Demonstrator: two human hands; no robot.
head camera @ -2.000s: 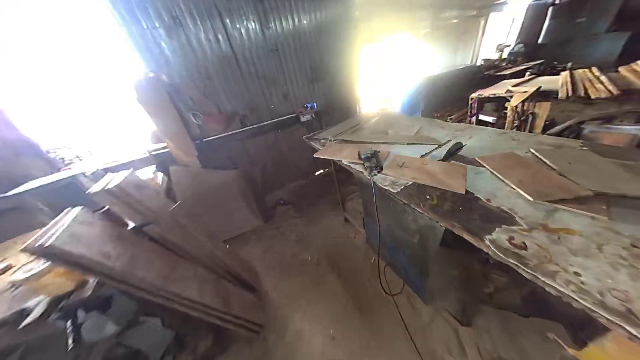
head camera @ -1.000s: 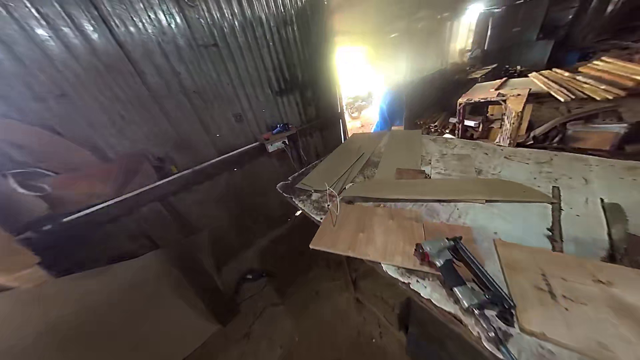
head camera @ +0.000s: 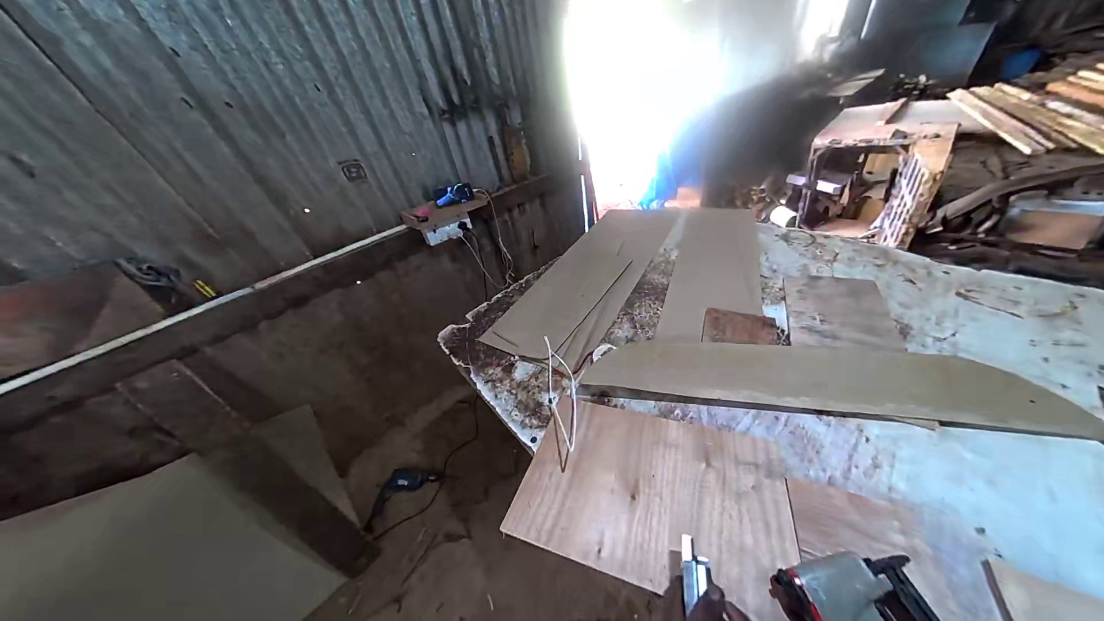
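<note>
At the bottom edge, the dark fingertips of a hand, which seems to be my left hand (head camera: 714,604), close around a small bright metal piece (head camera: 694,571); the rest of the hand is cut off. The piece is over the near part of a light brown plywood sheet (head camera: 655,492). Just to the right is a pneumatic nail gun or stapler (head camera: 841,586) with a grey body and black parts, partly cut off by the frame. I cannot see my right hand. A long grey-brown board (head camera: 802,379) with a curved end lies beyond the plywood on the worktable (head camera: 1018,492).
More thin boards (head camera: 716,267) and a loop of pale wire (head camera: 565,414) lie on the table. Left of it, a corded power drill (head camera: 405,485) is on the floor. A socket shelf (head camera: 444,216) is on the corrugated metal wall. Stacked timber (head camera: 1026,116) stands at the back right.
The view has moved close to the worktable. The nail gun, lying on the table one second ago, is now at the bottom edge. Fingertips with a metal piece have come into view.
</note>
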